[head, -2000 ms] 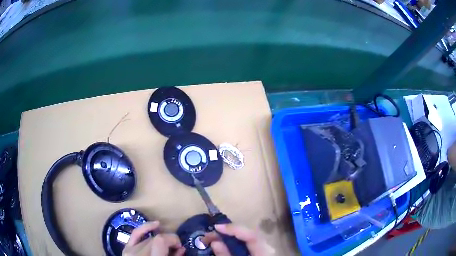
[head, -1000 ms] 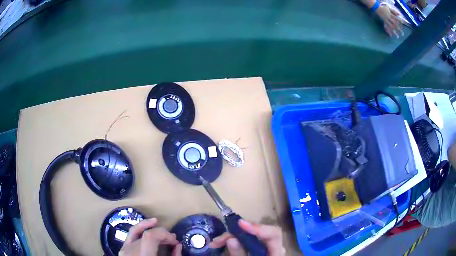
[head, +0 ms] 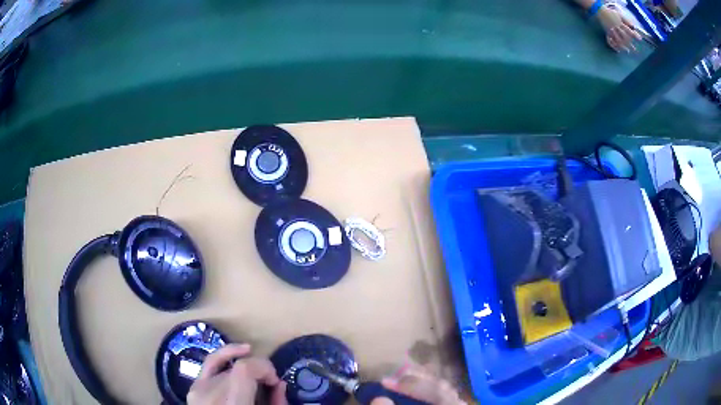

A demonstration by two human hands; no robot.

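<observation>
My right hand (head: pixel 423 386), partly cut off at the bottom edge, holds the dark-handled soldering iron (head: pixel 348 383). Its tip is over the ring centre of the nearest black speaker plate (head: pixel 336 356). My left hand (head: pixel 233 380) has its fingers pinched at that plate's left edge, beside the open ear cup (head: pixel 183 342); whatever is between the fingertips is too small to tell. The headset (head: pixel 66 293) lies at the left with its glossy closed ear cup (head: pixel 162 263) up. Thin reddish lead wires (head: pixel 167 190) stick out from that cup.
Two more speaker plates (head: pixel 302 273) (head: pixel 291 148) and a solder wire coil (head: pixel 365 239) lie on the cardboard (head: pixel 395 308). A blue tray (head: pixel 456 261) at right holds a yellow sponge (head: pixel 541 311) and a dark grey box (head: pixel 620 229). Another person's hand (head: pixel 619 30) shows at top right.
The iron has swung down from the middle plate onto the nearest plate, lying flatter now. My left hand stays beside the open ear cup. Another person's hand has appeared at top right.
</observation>
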